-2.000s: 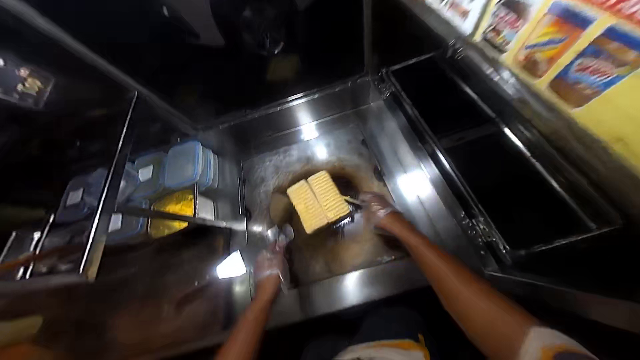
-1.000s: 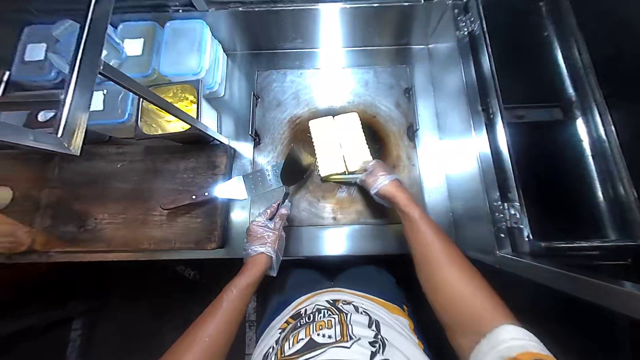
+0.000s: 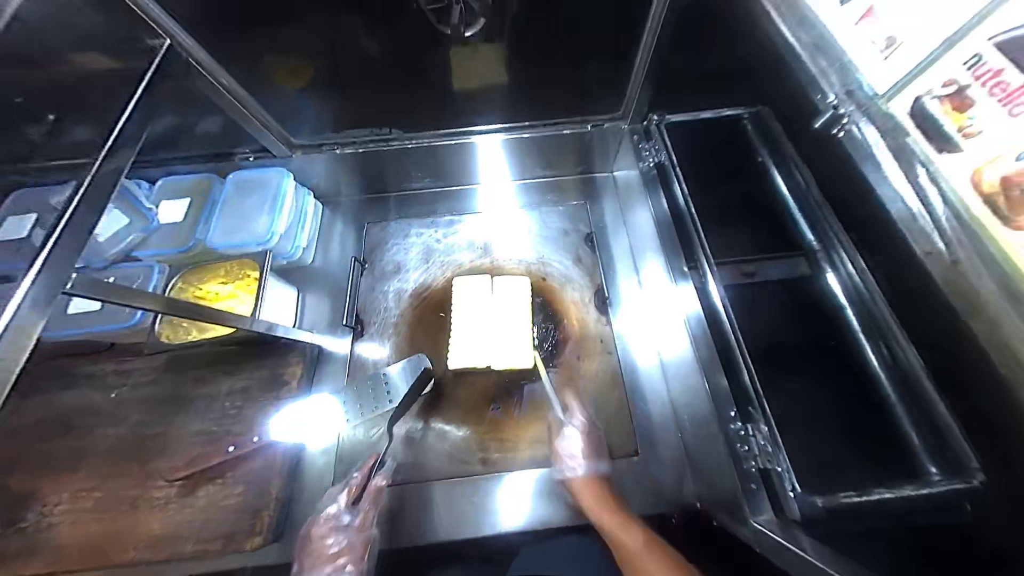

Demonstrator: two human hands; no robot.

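Observation:
Pale ridged bread slabs [image 3: 490, 322], side by side, lie on the browned middle of a steel griddle [image 3: 552, 232]. My left hand [image 3: 340, 520], in a clear plastic glove, grips a dark-handled spatula [image 3: 410, 390] whose blade is left of the bread. My right hand [image 3: 579, 444], gloved too and blurred, holds a thin pale utensil [image 3: 550, 388] with its tip at the bread's lower right edge; its kind is unclear. A perforated metal scraper [image 3: 376, 394] reaches from the wooden board over the griddle's left edge, partly behind the spatula.
Left of the griddle are a wooden board [image 3: 144, 448], a metal container of yellow spread [image 3: 212, 296] and several blue-lidded boxes [image 3: 252, 210]. A metal bar [image 3: 192, 310] crosses above them. Glass panels stand behind; a hinged black-panelled frame [image 3: 808, 320] lies to the right.
My right hand has moved down from the bread's lower right corner, the utensil's tip now at its right edge. My left hand still holds the spatula. The view has shifted.

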